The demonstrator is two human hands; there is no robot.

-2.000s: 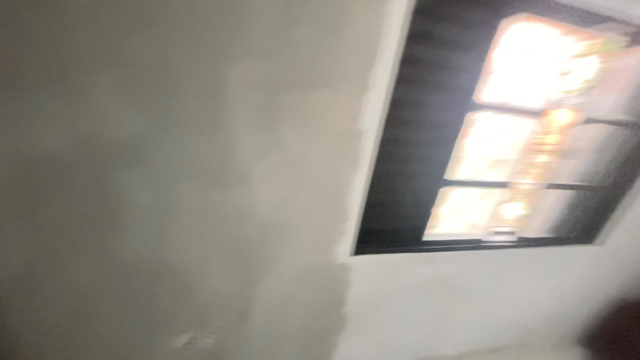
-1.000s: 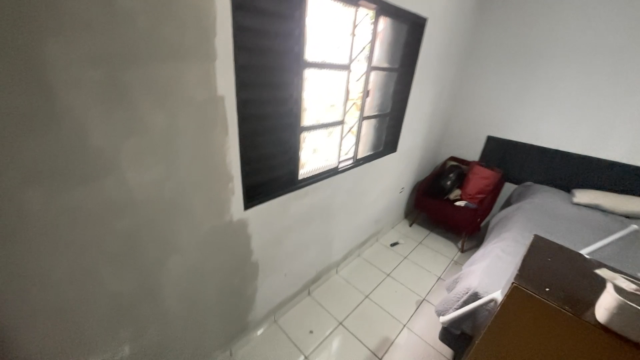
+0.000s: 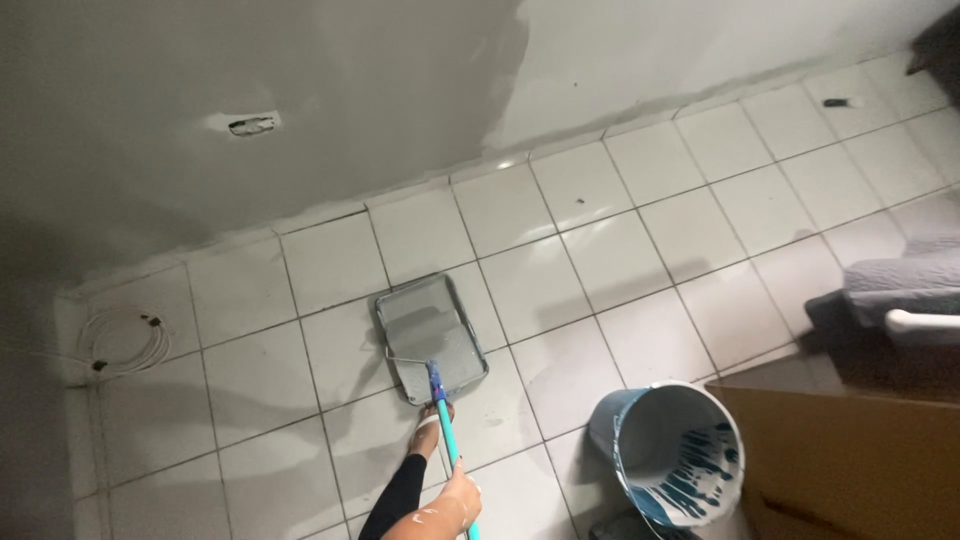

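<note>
My left hand (image 3: 461, 496), spotted with white paint, is closed around the turquoise pole (image 3: 448, 435) of a paint roller at the bottom centre. The pole joins a blue handle (image 3: 436, 381) and a bent wire frame (image 3: 409, 359). The frame reaches into a paint tray (image 3: 485, 364) holding grey paint, which lies on the floor; the roller's cover is hard to tell from the paint. A foot in a strapped sandal (image 3: 427, 431) stands at the tray's near edge. My right hand is not in view.
A bucket (image 3: 626, 465) streaked with dark blue-green paint stands right, beside a brown furniture surface (image 3: 847, 457). A coiled white cable (image 3: 124, 341) lies left on the tiles. The partly grey-painted wall (image 3: 360, 97) has an uncovered outlet hole (image 3: 253, 125). Grey bedding (image 3: 907, 266) is far right.
The view has swung down from the window and wall to the floor. My left hand with the roller pole, the tray and the bucket have come into view.
</note>
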